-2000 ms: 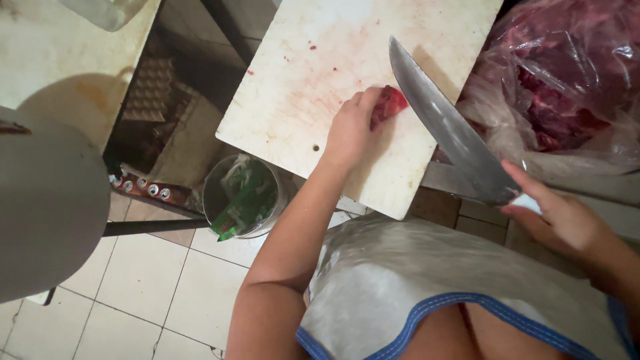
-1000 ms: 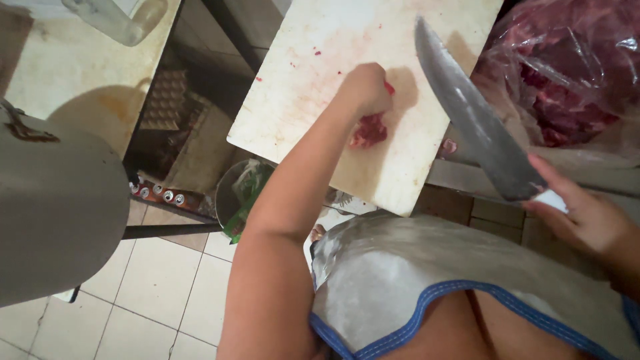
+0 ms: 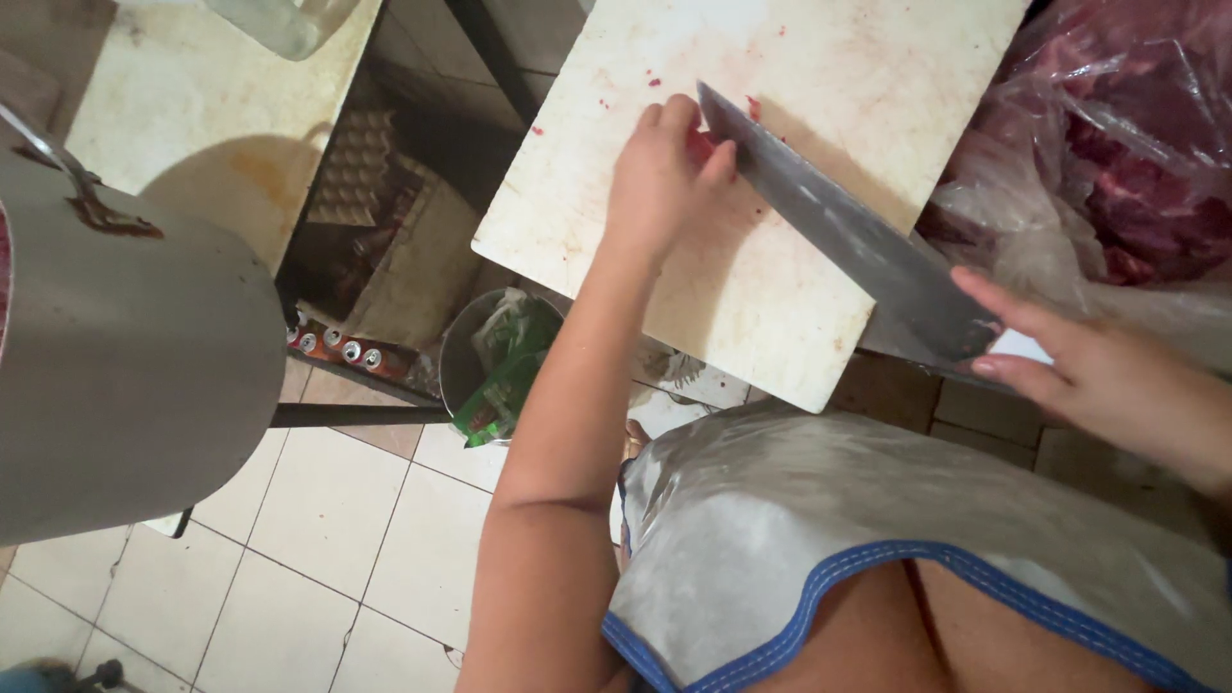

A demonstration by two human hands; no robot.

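My left hand (image 3: 669,173) holds a small piece of red meat (image 3: 701,146) on a white cutting board (image 3: 597,192); the fingers hide most of the meat. My right hand (image 3: 1078,371) grips the white handle (image 3: 1022,345) of a large kitchen knife (image 3: 847,236). The blade slants across the board with its tip beside my left fingers and the meat. Small red scraps (image 3: 654,83) lie on the board.
Right of the board lies raw meat in a clear plastic bag (image 3: 1020,212). A large metal pot (image 3: 144,375) stands at left, near a stained table (image 3: 192,115). Below are a bucket (image 3: 457,361) with green plastic, drink cans (image 3: 353,350) and egg trays (image 3: 354,168).
My left hand has moved up the board, away from the board's near edge. The knife has come closer to it, its tip now beside the fingers. The view has shifted somewhat.
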